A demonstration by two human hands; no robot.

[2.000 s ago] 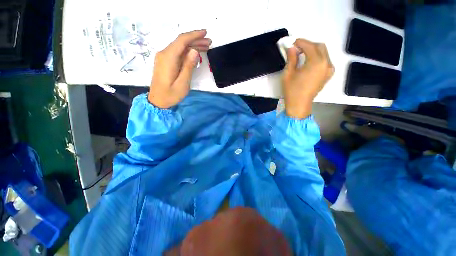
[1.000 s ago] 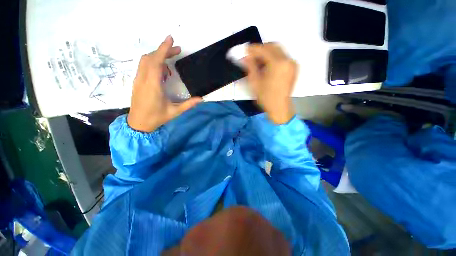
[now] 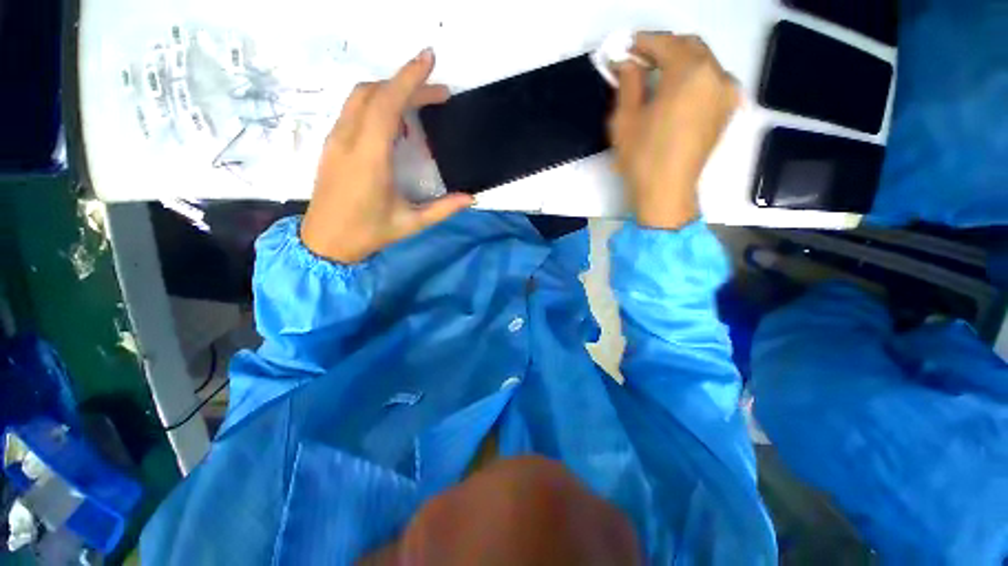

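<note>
A black glossy phone or screen assembly [image 3: 517,124] lies tilted on the white bench near its front edge. My left hand [image 3: 381,166] is at its left end, thumb at the lower left corner and fingers near the upper left corner, the hand spread. My right hand [image 3: 674,116] is slightly blurred and pinches a small white wipe [image 3: 615,53] at the phone's upper right corner. Whether the wipe touches the glass cannot be told. Small red specks show beside my left fingers.
Several black phones [image 3: 827,80] lie in a row at the bench's right end. Crumpled clear film [image 3: 210,88] lies at the left. A person in a blue smock [image 3: 873,409] is at the right. A blue bin [image 3: 72,481] stands lower left.
My right hand and the wipe have moved from the middle of the glass to its upper right corner. Since the earliest frame my left thumb has come to the phone's lower left corner.
</note>
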